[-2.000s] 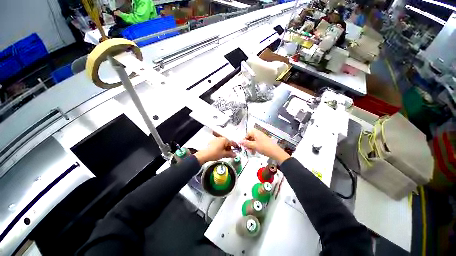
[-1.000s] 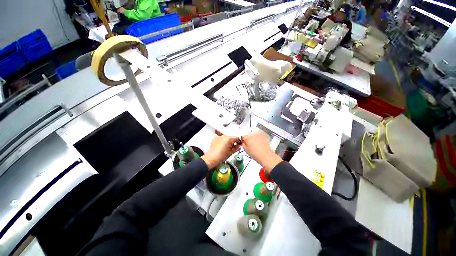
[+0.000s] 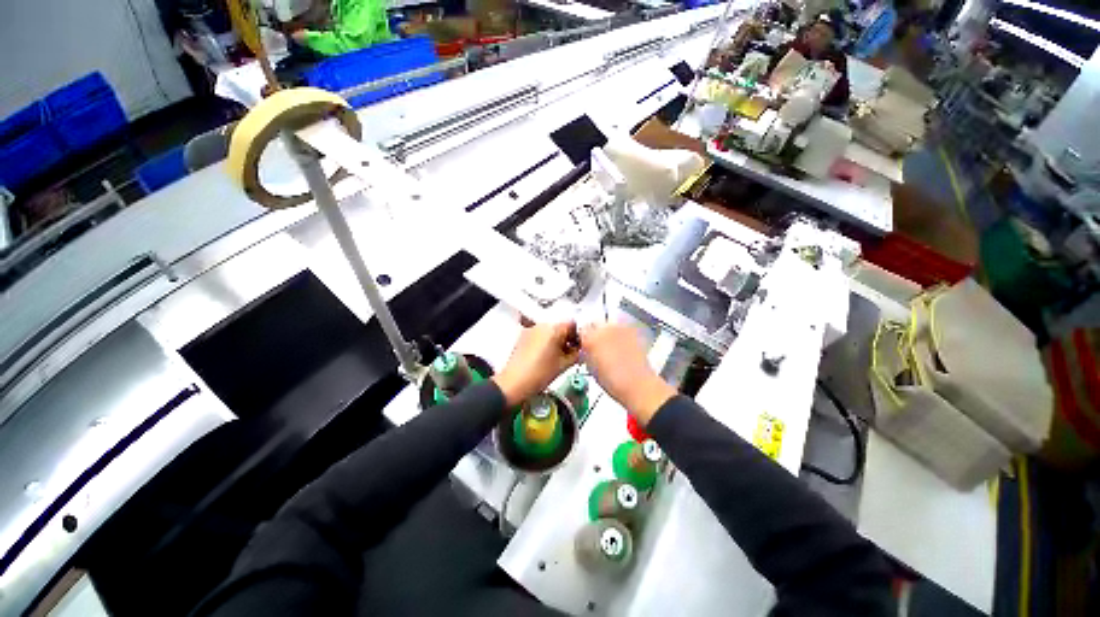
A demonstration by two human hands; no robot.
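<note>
My left hand (image 3: 539,362) and my right hand (image 3: 613,357) meet fingertip to fingertip above the thread cones. The fingers are pinched; what lies between them is too small to make out, and no thread shows clearly. Below my left wrist a yellow thread cone (image 3: 538,424) on a green base stands in a dark round cup. A grey-brown cone with a green base (image 3: 448,371) stands in another cup to the left. A smaller green-based cone (image 3: 579,388) is just under my hands. Spare grey-brown cones (image 3: 613,498) lie in a row on the white tabletop.
A tape roll (image 3: 293,147) hangs on a metal pole (image 3: 356,263) at the left. A white sewing machine (image 3: 772,350) is at the right, with beige panels (image 3: 965,380) beyond it. Clear bags of metal fittings (image 3: 567,247) lie ahead. A person in green (image 3: 350,27) is at the far left.
My hands have drawn together from slightly apart, and my right forearm now covers most of the red-ended cone. The view has shifted slightly.
</note>
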